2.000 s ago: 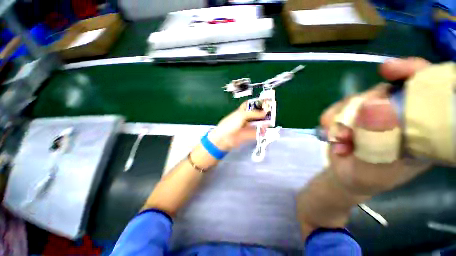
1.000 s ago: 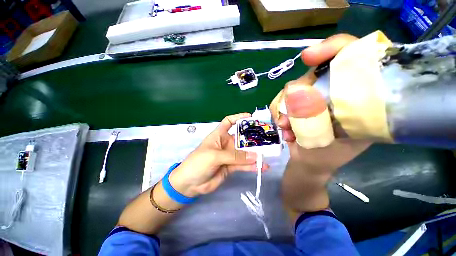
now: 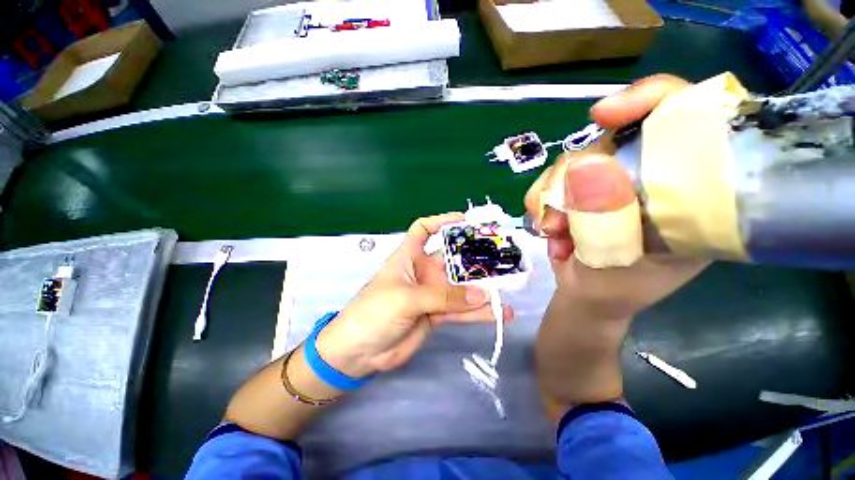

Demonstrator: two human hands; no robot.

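My left hand (image 3: 398, 295) holds an open white power adapter housing (image 3: 486, 255) over the mat, its dark circuit board facing up. The two-pin plug (image 3: 484, 211) points away from me. The white output cable (image 3: 497, 323) hangs down towards me in a loose bundle. My right hand (image 3: 600, 202), with cream tape on the thumb, is closed around the grey glue gun (image 3: 797, 202), which has cream tape around its front and a dirty crust. The narrow nozzle (image 3: 514, 223) is at the housing's plug-side edge; whether it touches is unclear.
Another open adapter (image 3: 525, 152) lies on the green belt (image 3: 281, 169). A pale tray (image 3: 103, 356) at left holds one more adapter. A short white cable (image 3: 211, 295) lies left of the mat (image 3: 375, 431), a white pointed stick (image 3: 667, 368) right. Foam-topped tray (image 3: 337, 58) and cardboard boxes (image 3: 572, 47) stand beyond.
The left hand has drawn the adapter back from over the belt towards me, and the right hand has brought the gun to it. Over the last second the nozzle has become visible by the plug side.
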